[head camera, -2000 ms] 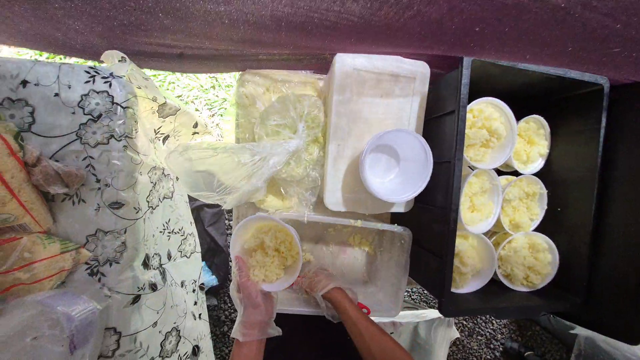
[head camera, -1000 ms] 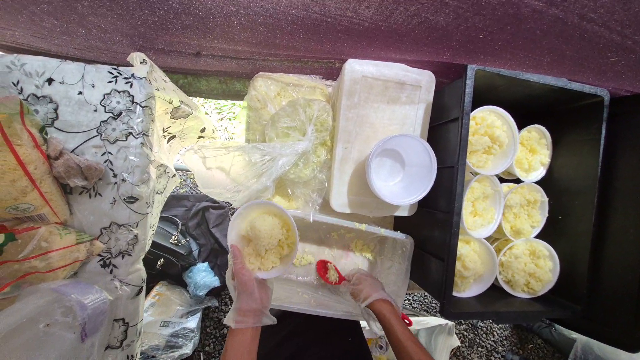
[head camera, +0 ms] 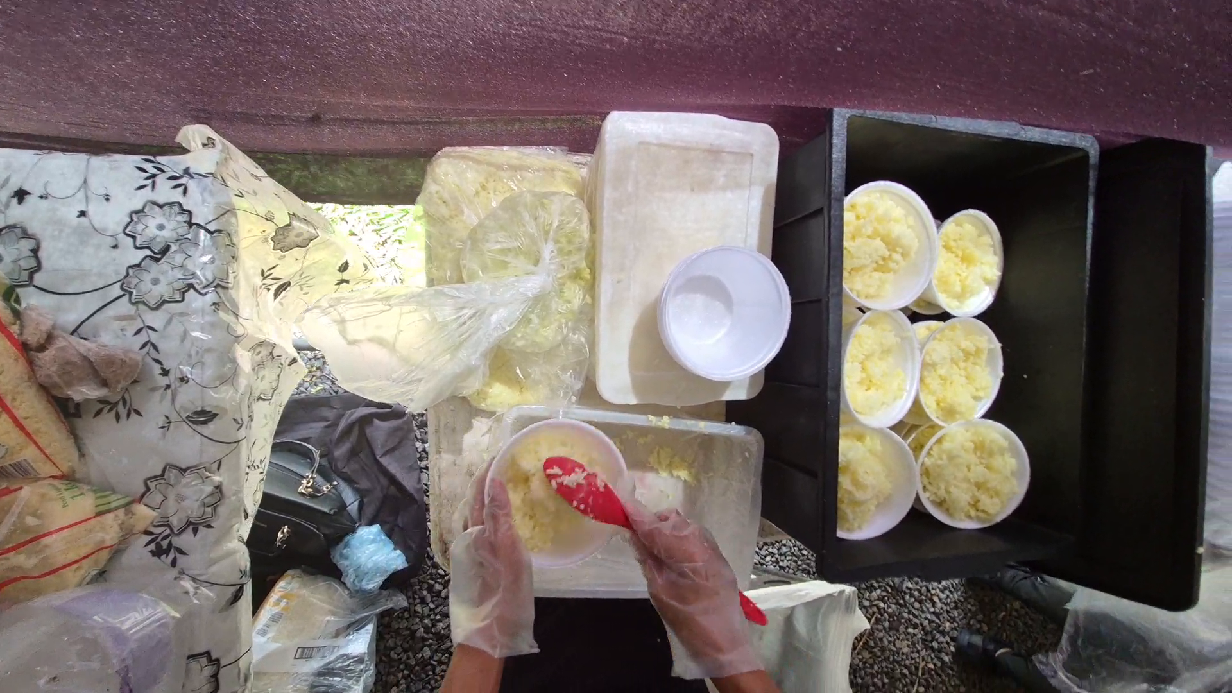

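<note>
My left hand (head camera: pixel 496 568), in a clear plastic glove, holds a round white tub (head camera: pixel 558 491) of pale yellow shredded food by its left side. My right hand (head camera: pixel 688 577), gloved likewise, grips a red spoon (head camera: pixel 592 493) whose bowl lies over the tub's opening, with some pale bits on it. Beneath both is a translucent plastic bin (head camera: pixel 731 481) with scraps of the food inside. An empty white tub (head camera: pixel 725 313) stands on a whitish lidded box (head camera: pixel 679 173) behind. Filled white tubs (head camera: pixel 974 472) are stacked in a black crate (head camera: pixel 837 385) at the right.
Clear bags of pale yellow food (head camera: pixel 529 250) lie behind the bin. At the left, a flower-patterned cloth (head camera: pixel 192 385) covers a surface with packaged bags (head camera: pixel 58 529). A black handbag (head camera: pixel 298 500) and a blue crumpled bag (head camera: pixel 369 558) are low between them. Gravel (head camera: pixel 924 616) shows below the crate.
The red spoon in my right hand has moved up and left, from over the bin to over the tub. Two seconds ago my right hand was low in the bin.
</note>
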